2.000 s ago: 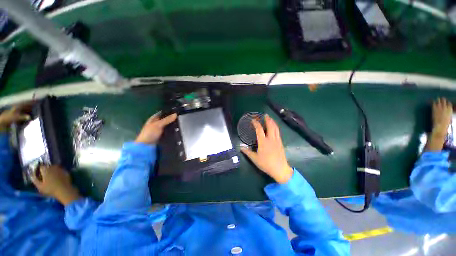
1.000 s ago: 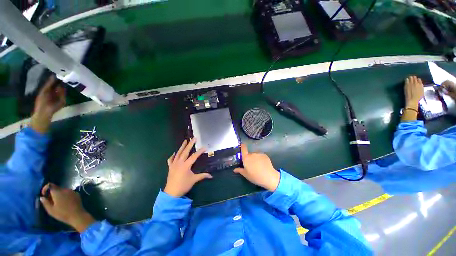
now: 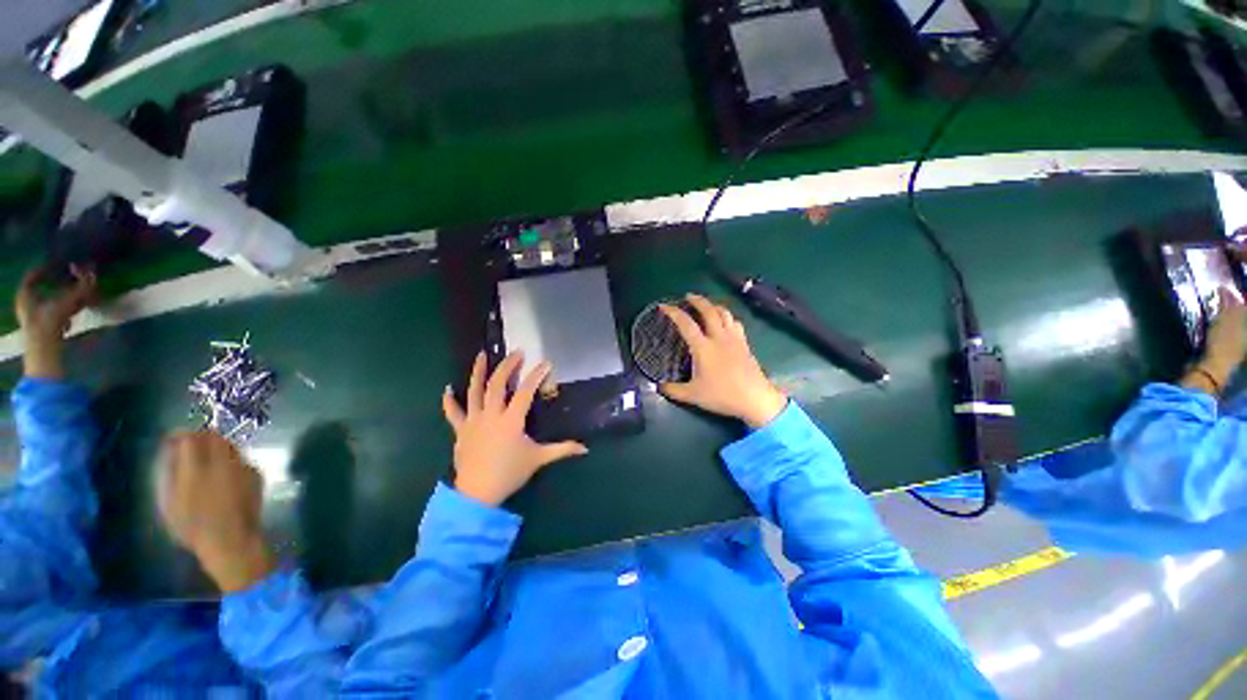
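Observation:
An open tablet unit (image 3: 558, 326) lies in front of me, its silver plate facing up and a small green and metallic circuit board at its far end. My left hand (image 3: 501, 435) rests with fingers spread on the unit's near left edge. My right hand (image 3: 718, 358) is at the round dark screw tray (image 3: 658, 342) just right of the unit, with fingertips on the tray; no screw can be made out between them. An electric screwdriver (image 3: 816, 328) lies on the bench to the right of my right hand, untouched.
A black box-like device (image 3: 985, 408) with a white band lies further right. A pile of small metal parts (image 3: 233, 391) lies left, near a neighbour's hands (image 3: 212, 503). Other units (image 3: 786, 62) lie on the conveyor beyond the pale rail (image 3: 848, 183). A neighbour works at far right.
My right hand has moved from the unit's near right corner up to the screw tray. My left hand stays on the unit. The left neighbour's hands have moved, and another unit shows on the conveyor.

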